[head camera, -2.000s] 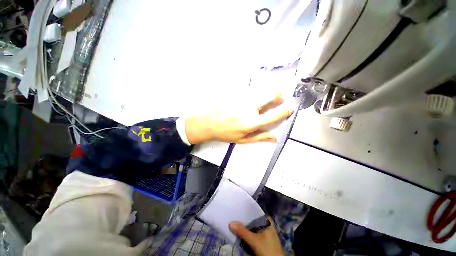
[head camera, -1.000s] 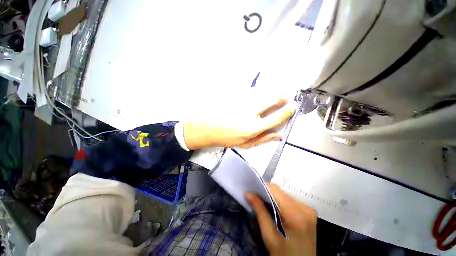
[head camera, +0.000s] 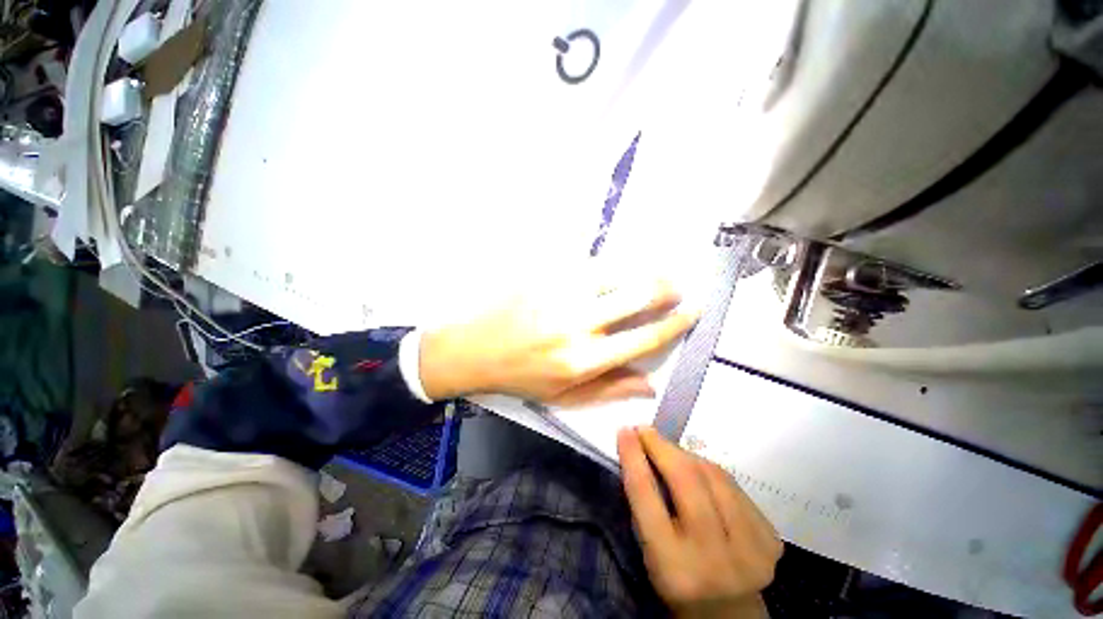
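Note:
The white-faced curved panel (head camera: 595, 426) lies on the machine table, with a dark grey edge strip (head camera: 698, 377) running up to the presser foot (head camera: 733, 235). My left hand (head camera: 550, 351) lies flat on the panel, left of the foot, fingers spread. My right hand (head camera: 702, 514) pinches the panel's near end at the table's front edge, close to the strip. The white fabric's outline is lost in glare against the white table. The needle tip cannot be made out.
The cream sewing machine head (head camera: 895, 133) fills the upper right. A small black ring (head camera: 577, 56) lies at the back. Red scissors handles (head camera: 1085, 562) are at the right edge. A plastic-wrapped bundle (head camera: 208, 133) and cables are at left. A blue crate (head camera: 405, 457) is below.
My right hand has moved up to the table edge, and the folded near end now lies flatter. More dark edge shows beyond the left hand. My left hand has shifted slightly towards me.

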